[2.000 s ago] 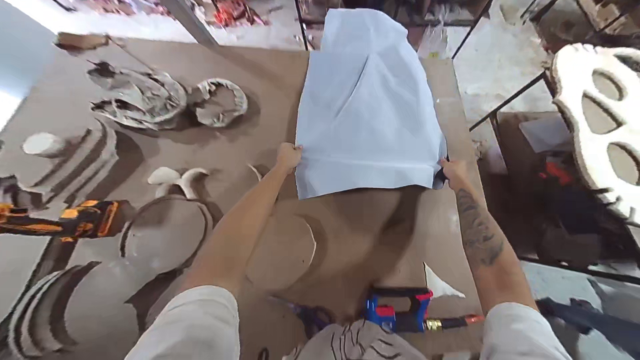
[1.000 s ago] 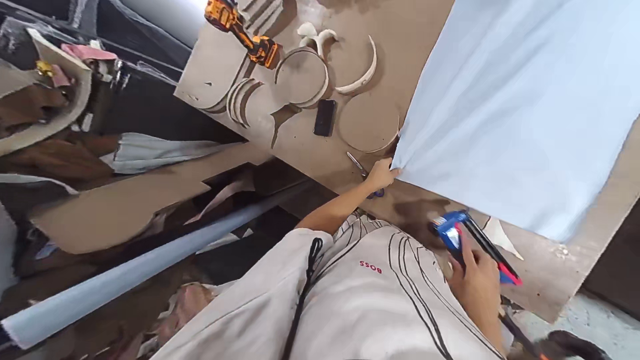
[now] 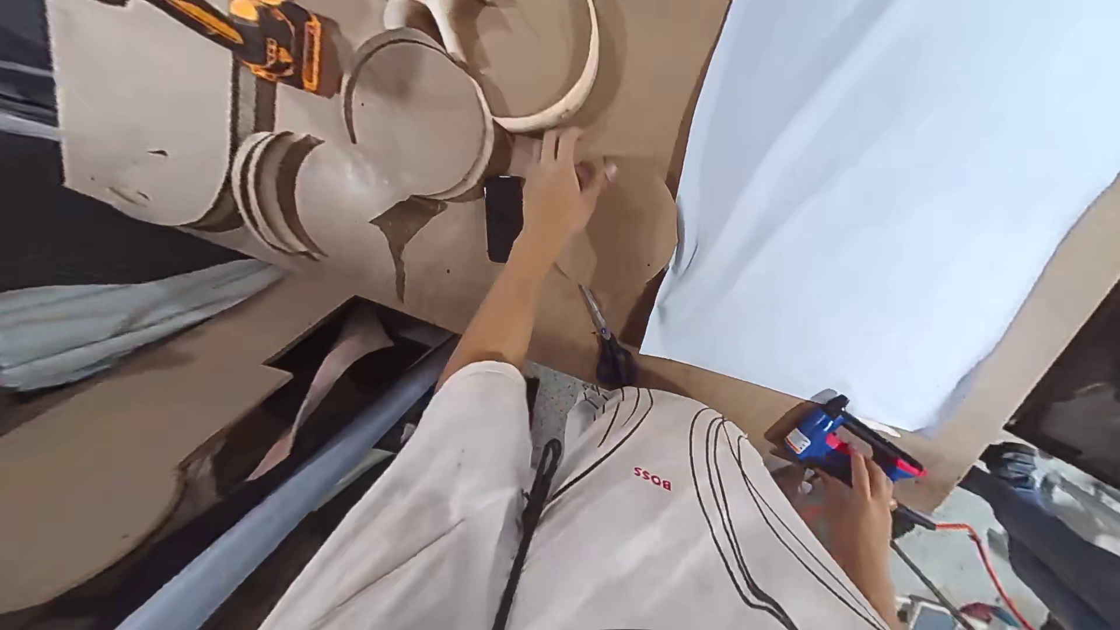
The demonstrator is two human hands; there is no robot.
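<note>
My right hand point(image 3: 862, 507) is wrapped around the handle of a blue and black pneumatic staple gun point(image 3: 844, 442), with an orange air hose trailing from it. My left hand point(image 3: 562, 188) is over the brown table, fingers spread and nothing seen in them, beside a black phone point(image 3: 503, 219) and above a round cut piece point(image 3: 626, 223). Light blue-white fabric point(image 3: 884, 192) lies over the right part of the table. Scissors point(image 3: 602, 328) with dark handles lie at the near edge, between the fabric and my left forearm.
Round and curved cut pieces point(image 3: 420, 118) lie stacked on the upper left of the table. A yellow and black cordless tool point(image 3: 280, 39) rests beyond them. Below left are a large brown board point(image 3: 131, 455) and a long bluish roll point(image 3: 306, 499). Another person's leg point(image 3: 1050, 534) shows at right.
My left hand has let go of the fabric's edge and moved over the table beside the phone. My right hand, on the fabric two seconds ago, has taken hold of the staple gun. The view has swung.
</note>
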